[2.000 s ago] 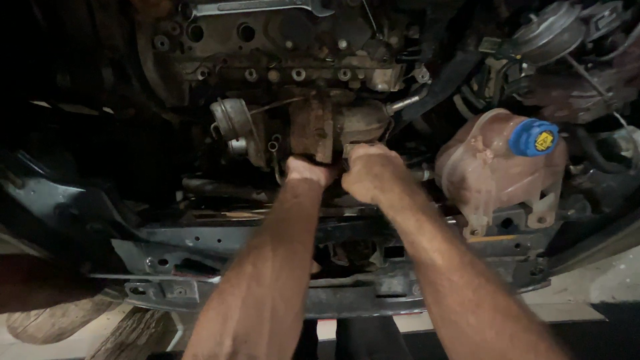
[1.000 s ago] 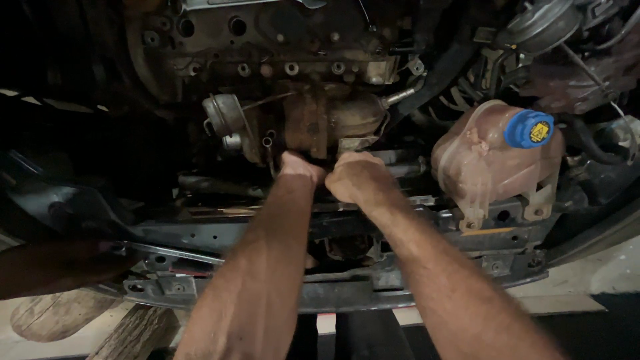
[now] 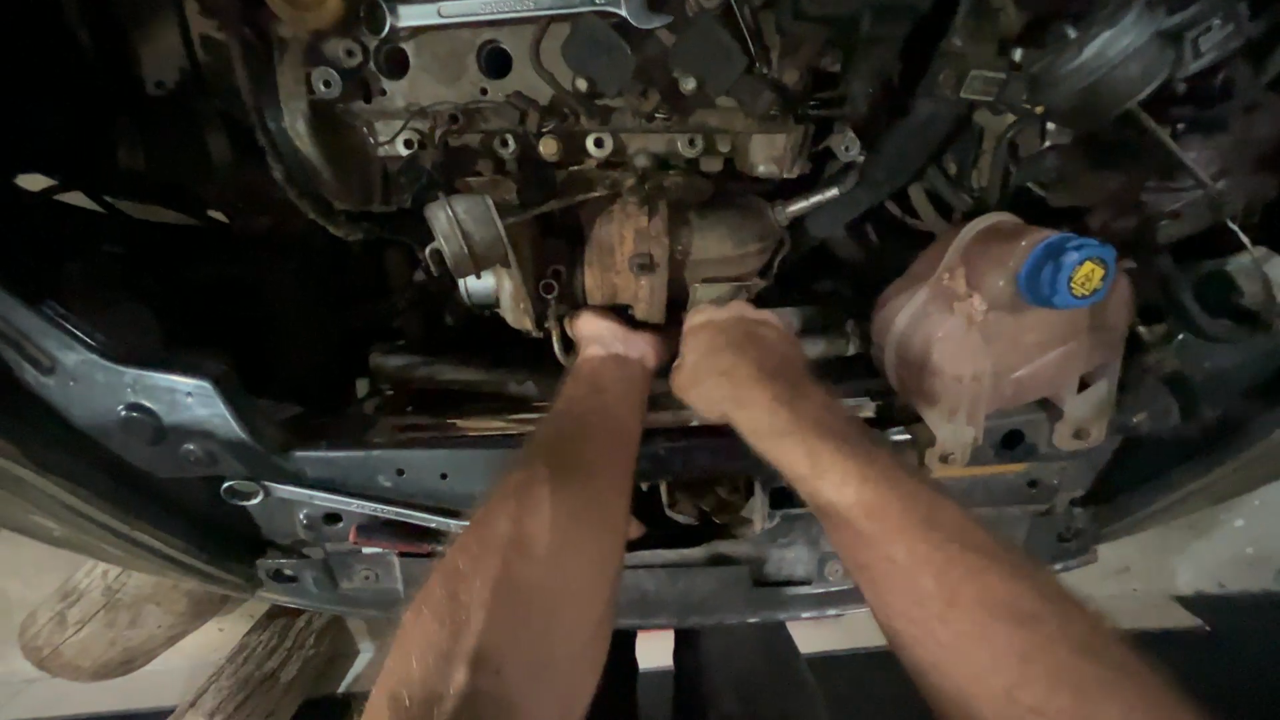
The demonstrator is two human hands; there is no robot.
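A rusty turbocharger (image 3: 628, 262) sits low on the front of the engine (image 3: 600, 110), with a round metal actuator canister (image 3: 466, 235) to its left. My left hand (image 3: 617, 338) reaches in just under the turbocharger, its fingers hidden behind the housing. Beside it, my right hand (image 3: 738, 355) is curled under the right part of the turbocharger, near a metal bracket (image 3: 722, 291). What either hand touches or holds is hidden. The two hands are close together.
A coolant tank (image 3: 1000, 330) with a blue cap (image 3: 1068, 271) stands at right. One combination wrench (image 3: 500, 10) lies on the engine, another wrench (image 3: 350, 500) on the front crossmember (image 3: 700, 590). Wooden logs (image 3: 110, 615) lie below left.
Another person's dark-looking hand or arm at the lower left, seen in both earlier frames, is out of view. The wrench on the crossmember shows more fully. My hands remain under the turbocharger.
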